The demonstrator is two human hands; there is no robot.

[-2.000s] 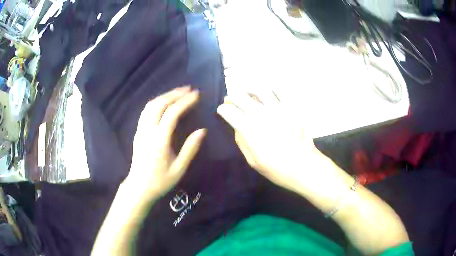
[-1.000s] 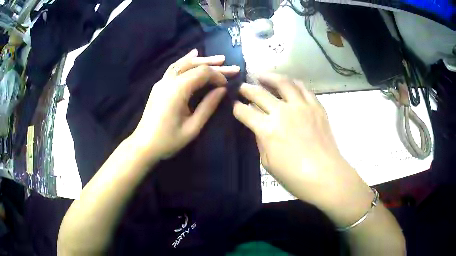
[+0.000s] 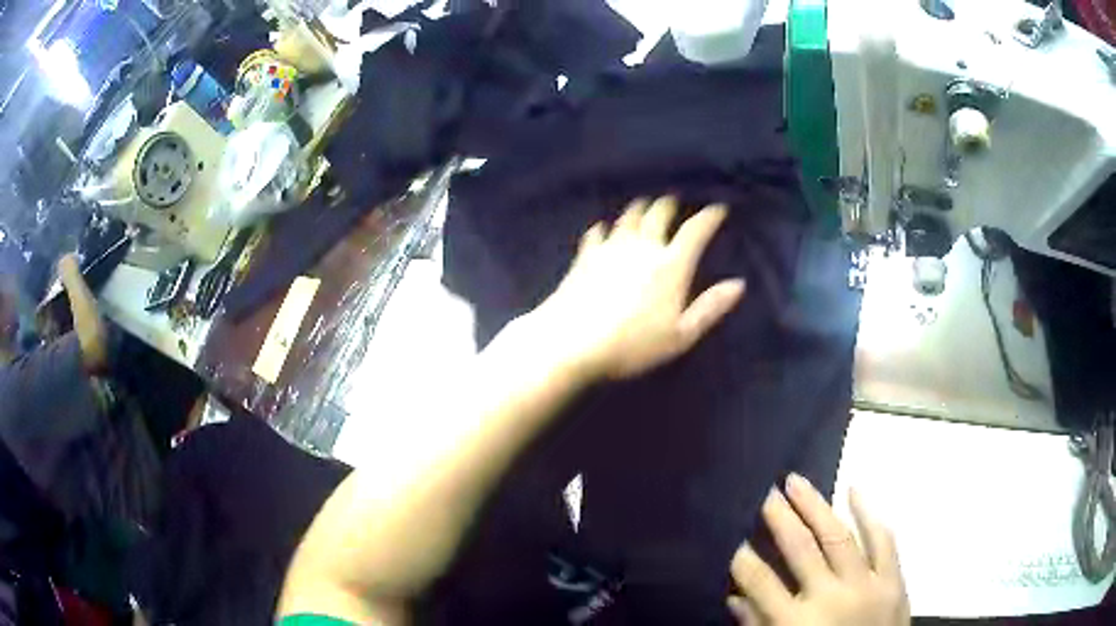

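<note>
A dark garment panel [image 3: 685, 452] lies over the white tabletop and hangs toward my lap, with a small blurred white print near the bottom. Its right edge runs up to the presser foot [image 3: 858, 263] of the white sewing machine [image 3: 1040, 92], which has a green end. My left hand [image 3: 643, 287] lies on the cloth left of the presser foot, fingers spread, palm down. My right hand [image 3: 826, 569] is at the cloth's right edge near the bottom, cut off by the frame; whether it pinches cloth is not clear.
A plastic-wrapped brown bundle [image 3: 312, 330] with a pale label lies left. Behind it stand another machine [image 3: 165, 171] and clutter. A person's arm [image 3: 83, 312] shows at far left. A black flat thing [image 3: 1077, 324] and a grey cord loop [image 3: 1093, 520] lie right.
The view has turned left and up. My left hand has left the seam edge and spread out on the cloth. My right hand has moved down the cloth's edge, away from the presser foot.
</note>
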